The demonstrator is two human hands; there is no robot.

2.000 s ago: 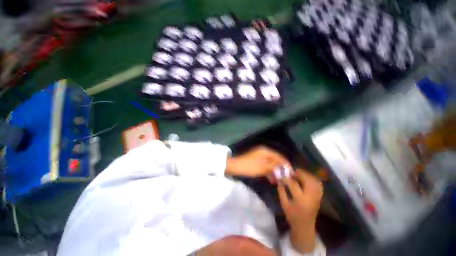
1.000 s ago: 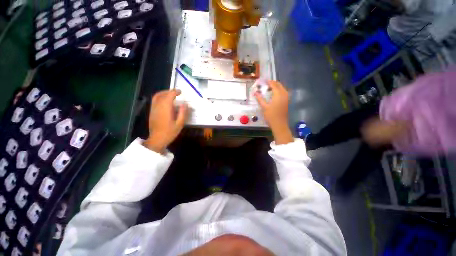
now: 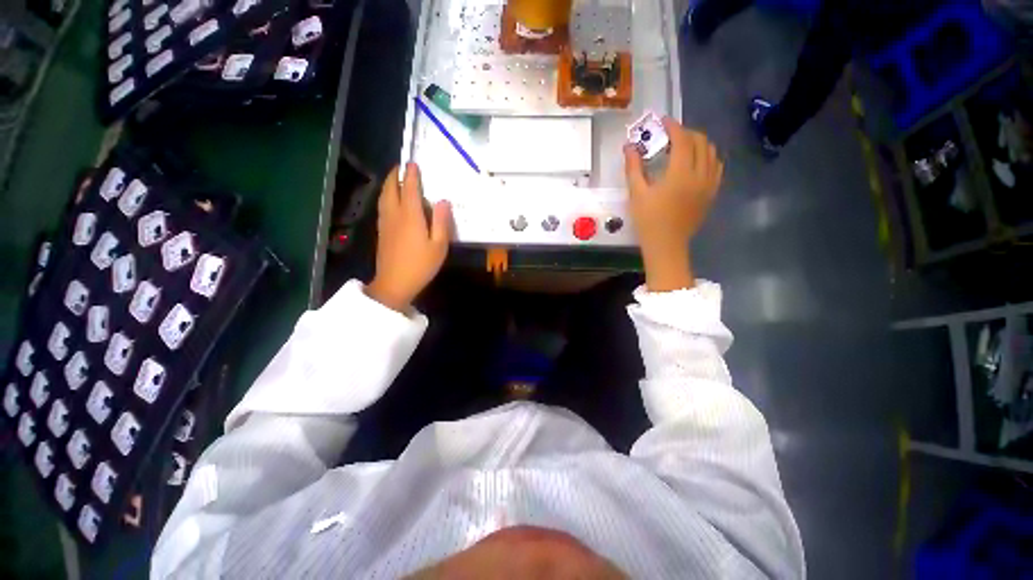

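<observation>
My right hand point(image 3: 676, 193) holds a white housing point(image 3: 647, 136) with a dark centre hole between thumb and fingers, above the right side of the press machine base point(image 3: 460, 195). My left hand point(image 3: 410, 236) rests at the base's left front edge, fingers slightly apart, with nothing seen in it. The second fixture point(image 3: 595, 79), orange-brown with black parts on top, stands left of and beyond the housing. The nest fixture point(image 3: 534, 32) is under the gold-yellow press head point(image 3: 539, 9), partly hidden by it.
A white block point(image 3: 540, 145), a blue stick point(image 3: 446, 135) and a green item point(image 3: 451, 105) lie on the base. A red button point(image 3: 585, 228) is on the front panel. Black trays of housings point(image 3: 125, 304) are at left. A person's legs point(image 3: 800, 68) and a blue stool point(image 3: 946, 51) are at right.
From a view of the trays and both hands at the housing, the view has swung to the press. The hands are apart, the right keeping the housing. The person at right is now mostly out of view.
</observation>
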